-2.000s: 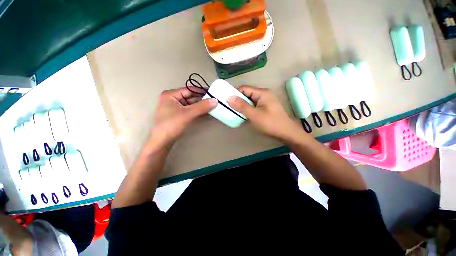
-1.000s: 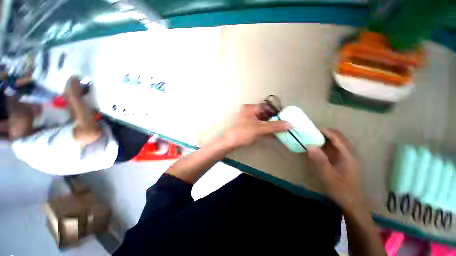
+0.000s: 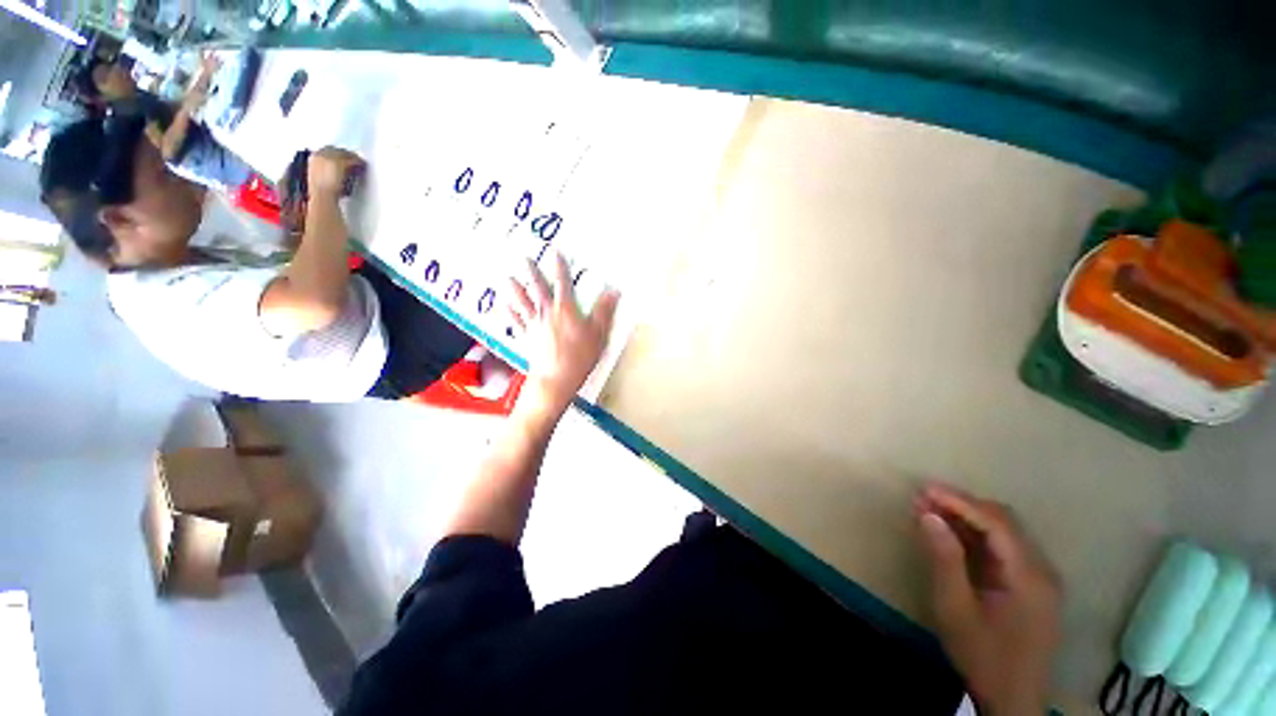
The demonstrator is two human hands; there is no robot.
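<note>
My left hand (image 3: 563, 329) is over the front edge of the white sheet (image 3: 665, 182), fingers spread; nothing shows gripped in it. Black cord loops (image 3: 488, 195) lie in two rows beside it; the pale devices they belong to are washed out. My right hand (image 3: 991, 595) is low over the tan board (image 3: 868, 280), fingers loosely curled and parted from the thumb, empty. Mint-green devices (image 3: 1173, 602) lie side by side at the lower right, loops toward me, partly cut off by the frame.
An orange slotted fixture (image 3: 1168, 301) on a white pad and green press base (image 3: 1106, 406) stands at the right. A person in a white top (image 3: 252, 329) sits at the bench on the left, another beyond. A cardboard box (image 3: 210, 511) is on the floor.
The view has swung left. The mint device both hands held no longer shows in them. My left hand has moved out to the white sheet and opened; my right hand has let go.
</note>
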